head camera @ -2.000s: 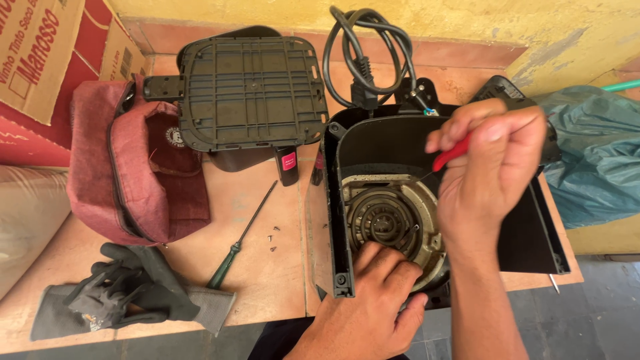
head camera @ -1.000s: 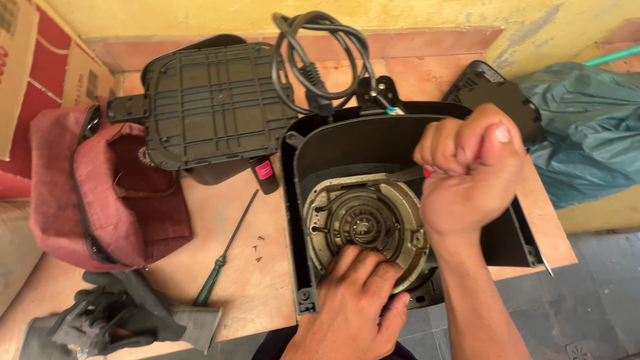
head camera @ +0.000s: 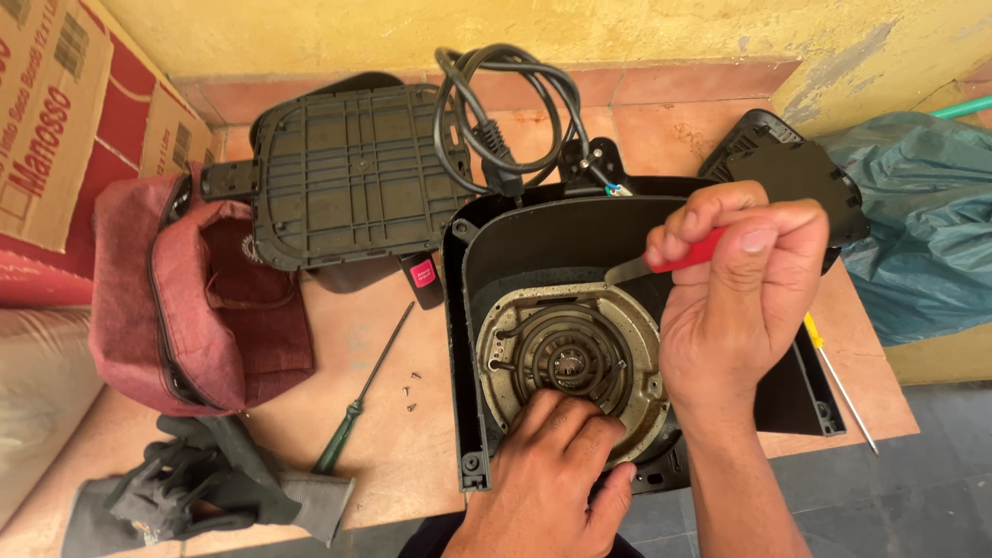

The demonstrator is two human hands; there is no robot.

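My right hand [head camera: 736, 287] grips the red handle of a small tool [head camera: 686, 252] with a flat metal blade, its tip at the upper rim of a round metal heater housing [head camera: 492, 333]. My left hand [head camera: 554, 465] lies over the lower edge of that housing, fingers bent near the coiled heating element [head camera: 542, 322]. Both parts sit inside an open black plastic appliance shell [head camera: 566, 232], which looks like an air fryer body. A coiled black power cord [head camera: 570, 101] rises behind the shell, beside exposed wire ends [head camera: 618, 189].
Left of the shell are a ribbed black plastic panel [head camera: 356, 167], a red fabric pouch [head camera: 201, 310], a green-handled screwdriver [head camera: 341, 434], small screws [head camera: 406, 390] and dark work gloves [head camera: 186, 480]. On the right lie another black cover [head camera: 806, 182], a yellow-handled screwdriver [head camera: 841, 380] and a teal plastic bag [head camera: 914, 225].
My right hand has turned, and the red-handled tool's blade now shows at the housing's upper rim. My left hand stays on the housing's lower edge. The view has shifted somewhat.
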